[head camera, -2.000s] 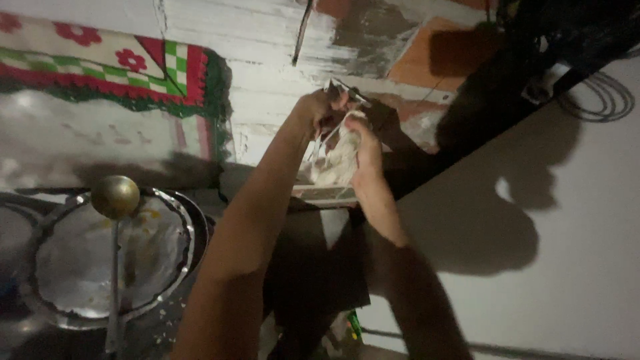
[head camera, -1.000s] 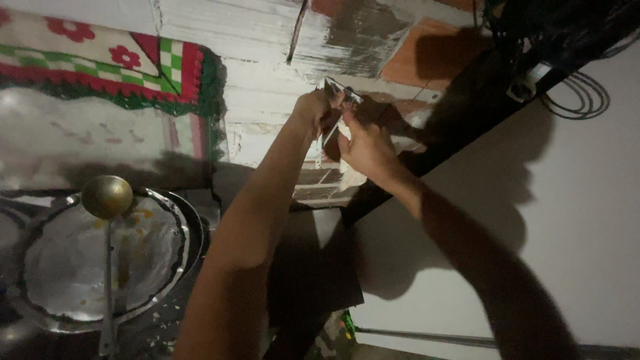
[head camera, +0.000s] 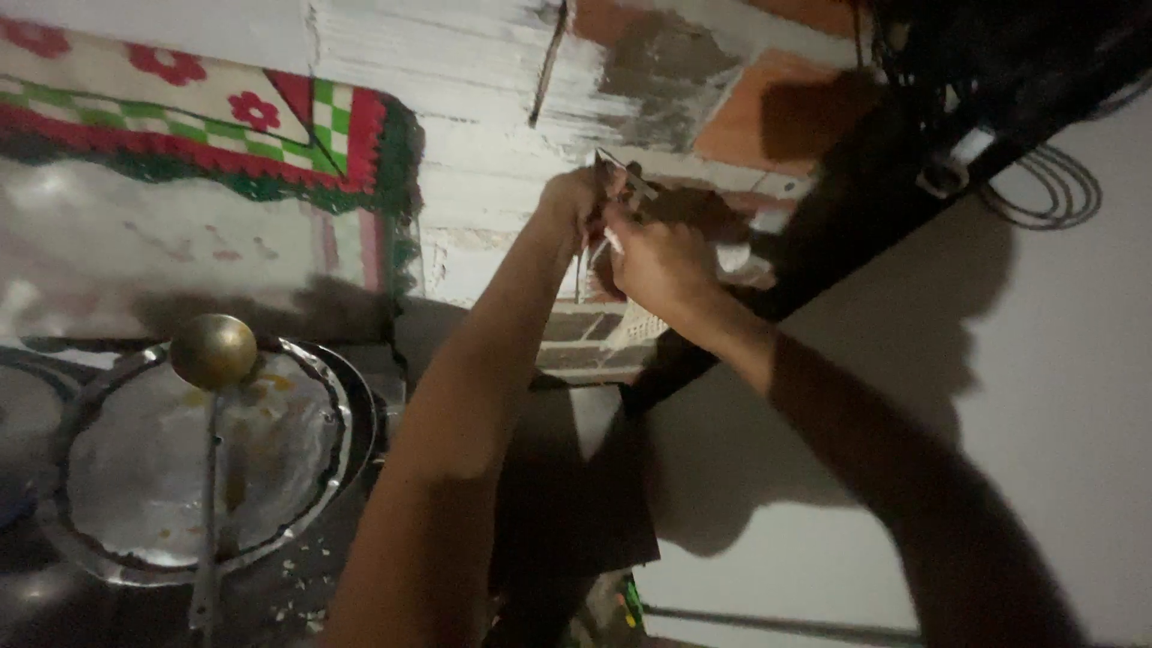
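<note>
My left hand (head camera: 579, 202) is raised against the brick wall, its fingers closed around a small item with thin metal parts (head camera: 637, 183) that I cannot identify. My right hand (head camera: 664, 256) is just beside and below it, fingers bent toward the same spot; whether it grips anything is hidden. Whitish netted cloth (head camera: 641, 326) shows beneath my right hand, and a pale piece (head camera: 745, 265) shows to its right. A thin white strand runs down between the hands.
A metal ladle (head camera: 214, 351) lies across a foil-covered round pan (head camera: 297, 432) at lower left. Behind it hangs a floral cloth with a green crocheted edge (head camera: 400, 162). A dark beam (head camera: 837, 243) crosses diagonally at right, with a coiled cable (head camera: 1044, 193) and tangled dark cords near it.
My right hand, earlier upright beside the whitish cloth, has moved across in front of it, with the forearm now slanting in from the right. My left hand stays at about the same place on the wall.
</note>
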